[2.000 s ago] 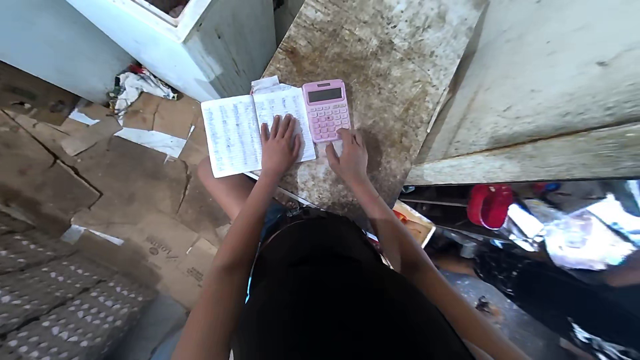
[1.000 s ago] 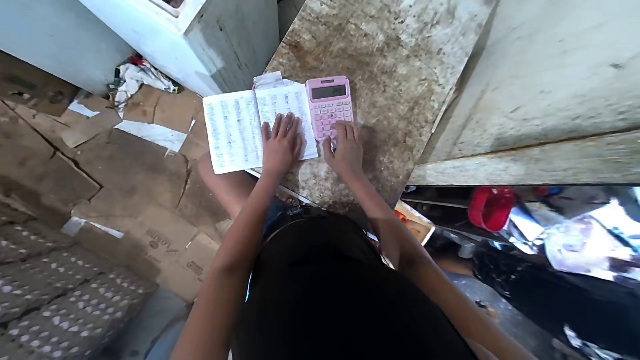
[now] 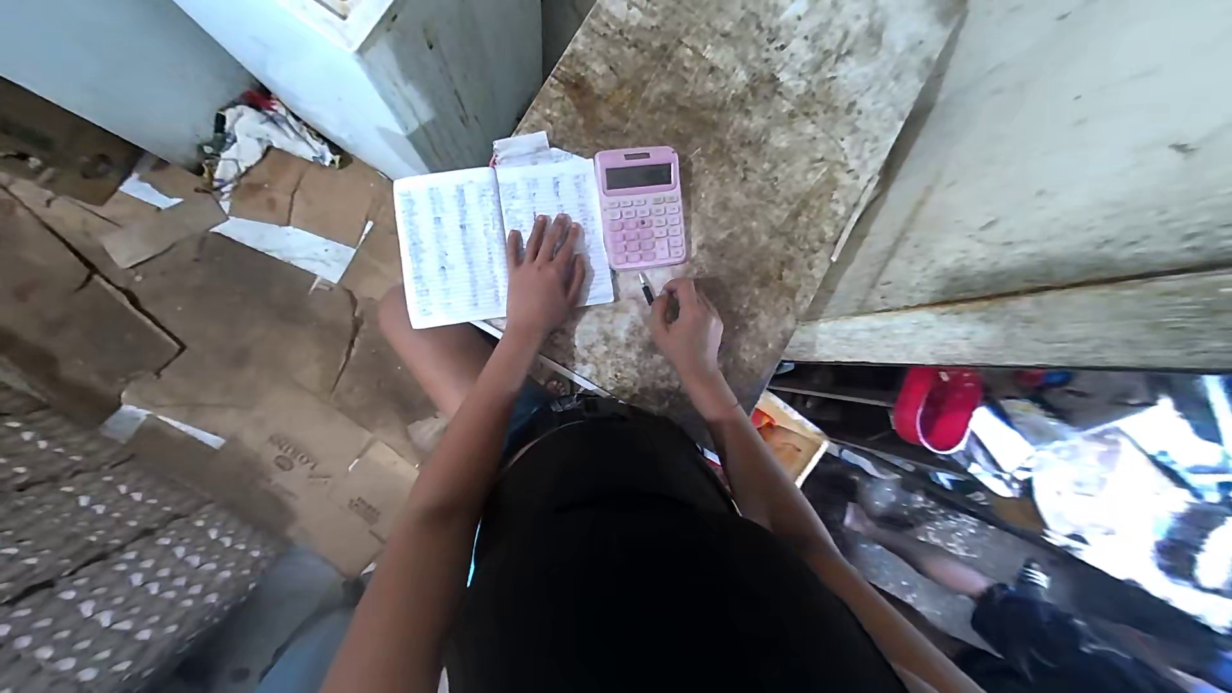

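Observation:
An open ruled notebook (image 3: 452, 245) with handwriting lies at the near left edge of a worn tabletop (image 3: 741, 106). My left hand (image 3: 544, 274) rests flat on its right page, fingers slightly spread, holding nothing. A pink calculator (image 3: 642, 217) lies just right of the notebook, with a dark display. Below the calculator, my right hand (image 3: 688, 322) has its thumb and fingers closed on a dark pen (image 3: 647, 289) whose silvery tip points up toward the calculator. A small folded paper (image 3: 521, 146) sticks out above the notebook's top edge.
A white cabinet-like box (image 3: 452, 77) stands beyond the table at the left. Flattened cardboard (image 3: 260, 318) covers the floor, with stacked egg trays (image 3: 115, 558) at lower left. A pale wooden panel (image 3: 1039, 192) borders the right. Beneath it are a red container (image 3: 938, 409) and another person's leg (image 3: 924, 558).
My right hand has come off the calculator's keys to a place just below it, and a pen now shows in its fingers. My left hand stays on the notebook page.

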